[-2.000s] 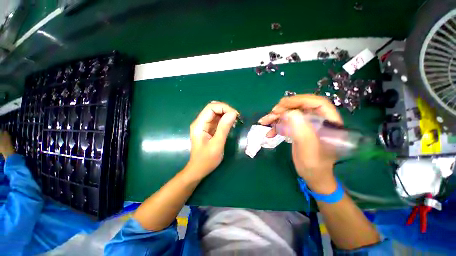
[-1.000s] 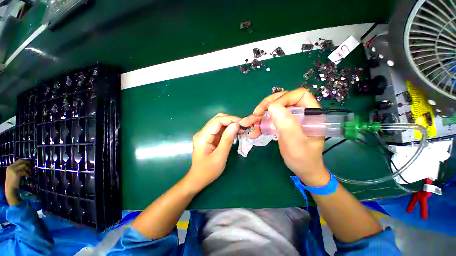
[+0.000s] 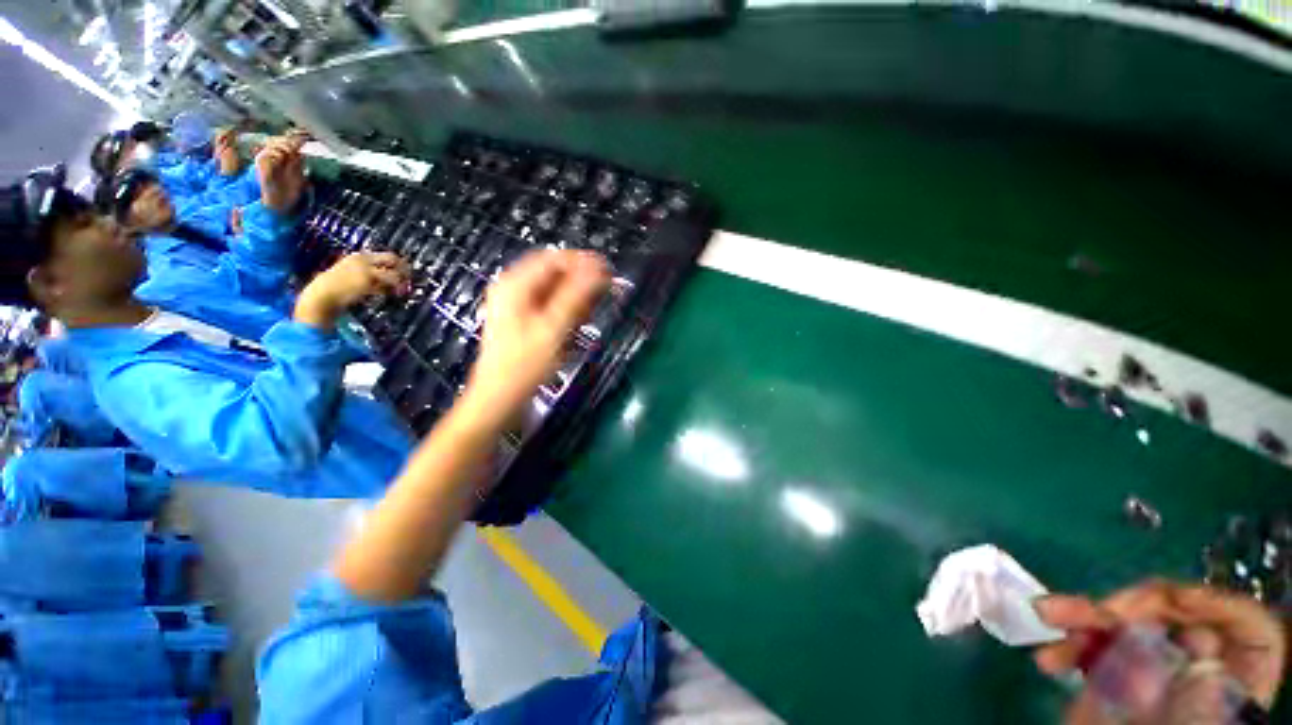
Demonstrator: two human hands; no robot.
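Observation:
My left hand is blurred and raised over the black blister tray. Its fingers are bent together; whether a module is between them cannot be told. My right hand is at the lower right, partly cut off by the edge, closed on the pinkish dispensing syringe. Only the front part of the syringe shows. The white crumpled tissue lies on the green mat just left of my right hand. Dark modules sit in the tray's far pockets.
Loose small parts lie near the white strip, and more are heaped at the right edge. Several people in blue smocks sit along the left; the nearest person's hand is over trays. A yellow floor line runs below.
The view has swung left. My left hand has left my right hand and moved over the tray. My right hand still holds the syringe, near the tissue. The fan and pale box are out of view.

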